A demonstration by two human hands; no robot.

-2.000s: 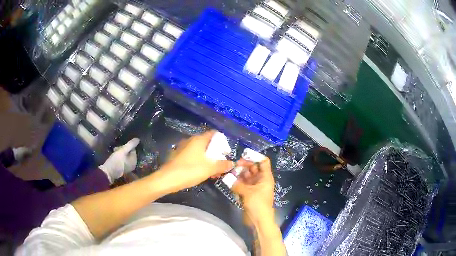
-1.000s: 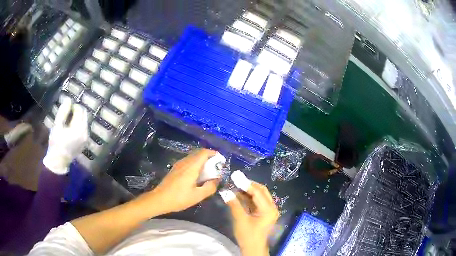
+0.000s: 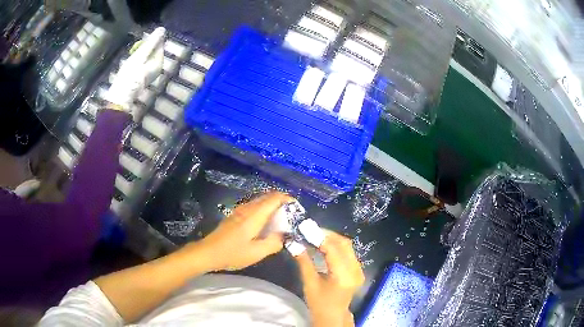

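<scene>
My left hand (image 3: pixel 240 233) holds a white housing (image 3: pixel 282 220), mostly hidden by the fingers, with its open dark-and-silvery side facing my right hand. My right hand (image 3: pixel 333 268) has white finger cots (image 3: pixel 311 232) on its thumb and a fingertip, both at the housing's edge. Whether the right fingers pinch a small part is too small to tell. Small fittings (image 3: pixel 400 239) lie scattered on the black bench to the right of my hands.
Beyond my hands is a blue tray (image 3: pixel 256 96) with white pieces. Clear blister trays (image 3: pixel 150 124) of white pieces are at left, where a co-worker's gloved hand (image 3: pixel 137 70) reaches over. A bagged parts tray (image 3: pixel 493 255) and small blue bin (image 3: pixel 397 297) are at right.
My right fingertips have moved onto the housing's open side. The co-worker's gloved hand has moved further forward over the blister tray.
</scene>
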